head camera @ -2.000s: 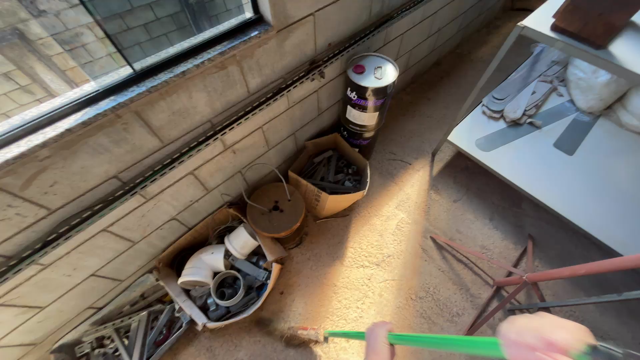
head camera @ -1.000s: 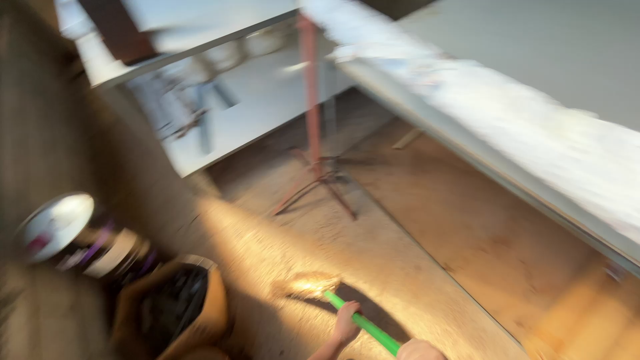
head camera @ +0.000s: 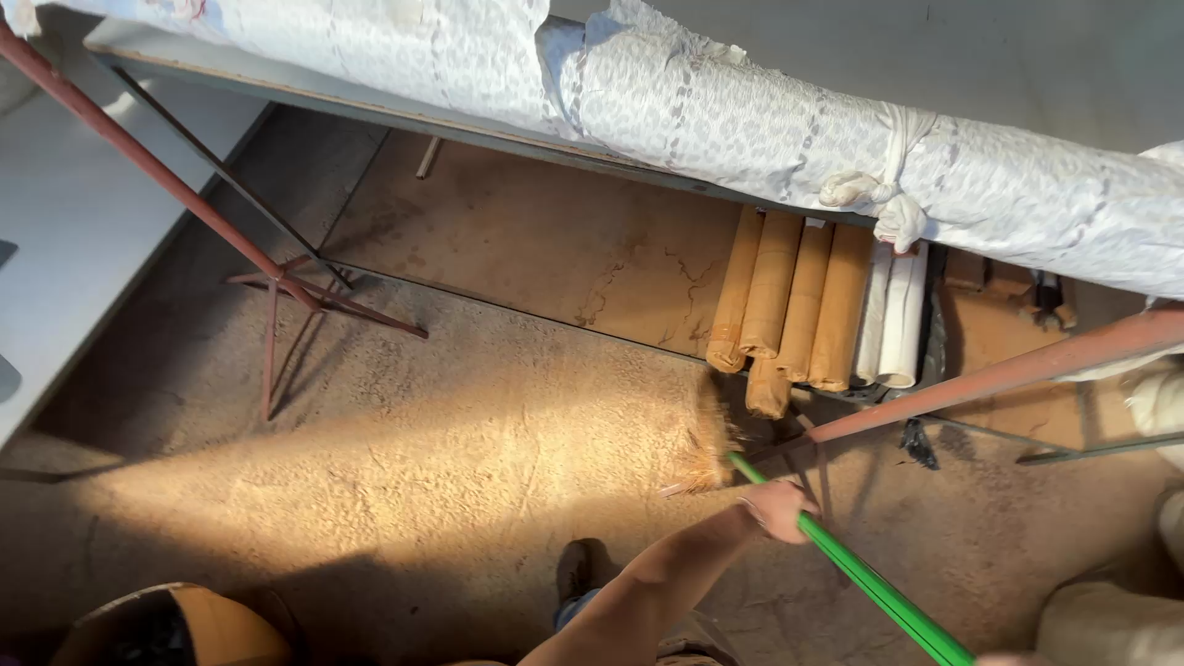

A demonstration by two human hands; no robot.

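Observation:
My left hand [head camera: 782, 511] is closed around the green handle [head camera: 879, 587] of a broom, close to its head. Straw-like bristles [head camera: 708, 444] rest on the concrete floor, partly in a band of sunlight. Only a sliver of my right hand [head camera: 1008, 659] shows at the bottom edge, on the handle's other end; its fingers are mostly cut off by the frame. Just beyond the bristles lie several brown-wrapped rolls [head camera: 795, 296] and white rolls [head camera: 902, 314] under a table.
A long roll in patterned white wrapping [head camera: 740, 120], tied with cloth, lies along the table edge. Red metal stands [head camera: 176, 176] and a red bar [head camera: 999, 370] rise from the floor. An open cardboard box [head camera: 222, 629] sits lower left. My boot [head camera: 575, 569] is below the bristles.
The view has swung far to the right, from the wall and boxes to the table and rolls. The broom has moved from beside the boxes to near the wrapped rolls, still in my hands.

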